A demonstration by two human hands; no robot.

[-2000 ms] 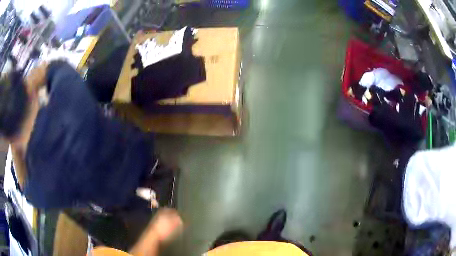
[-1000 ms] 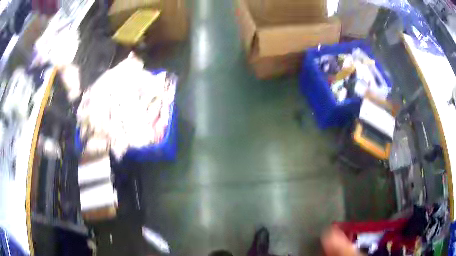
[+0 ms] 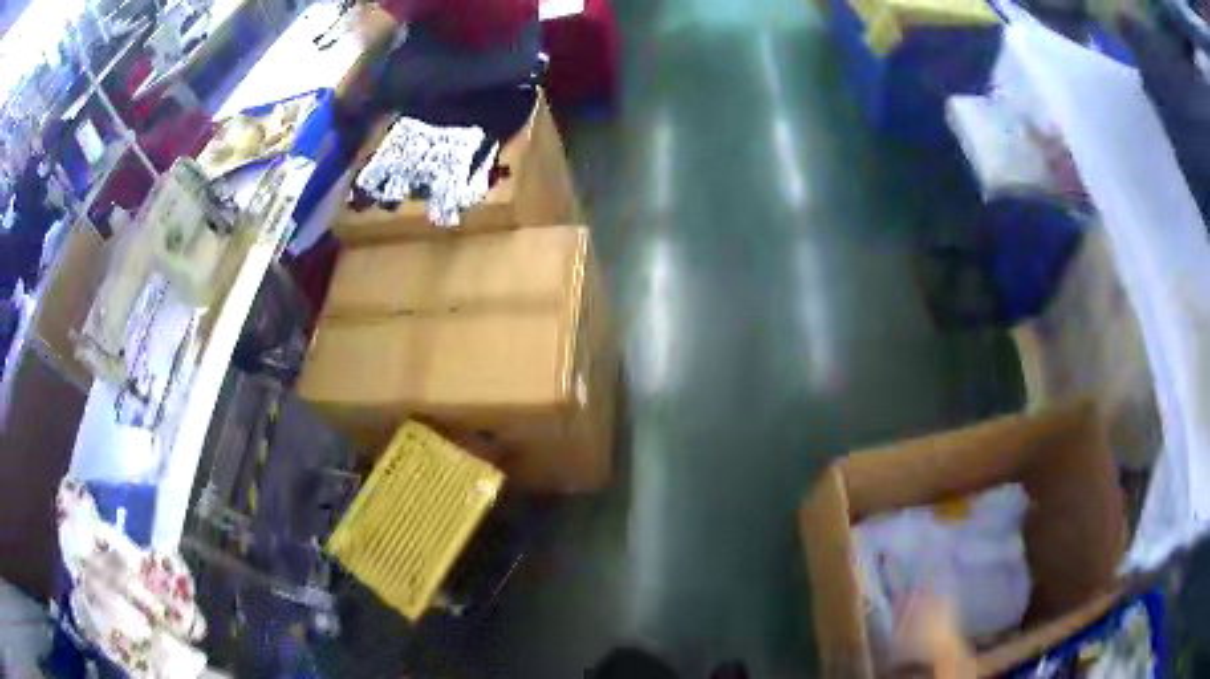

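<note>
My right hand (image 3: pixel 936 634) is a small blurred shape at the bottom edge, in front of the open carton; its fingers cannot be made out. My left hand is not in view. The open brown carton (image 3: pixel 975 458) at the lower right holds pale, whitish material (image 3: pixel 962 564). A closed brown carton (image 3: pixel 445 312) stands left of the aisle. A yellow slatted piece (image 3: pixel 418 517), perhaps a stool top, is tilted in front of it.
Green floor (image 3: pixel 717 398) runs between the sides. At left, a cream sewing machine (image 3: pixel 173 246) stands on a white table, with a floral garment (image 3: pixel 133 584) at its near end. A black-and-white cloth (image 3: pixel 425 162) lies on a farther carton. A white tabletop (image 3: pixel 1128 212) curves along the right.
The view has moved along the aisle. The blue crates and pale pink heap have left the picture, and cartons, the yellow slatted piece and a sewing table now show. My right hand stays low at right.
</note>
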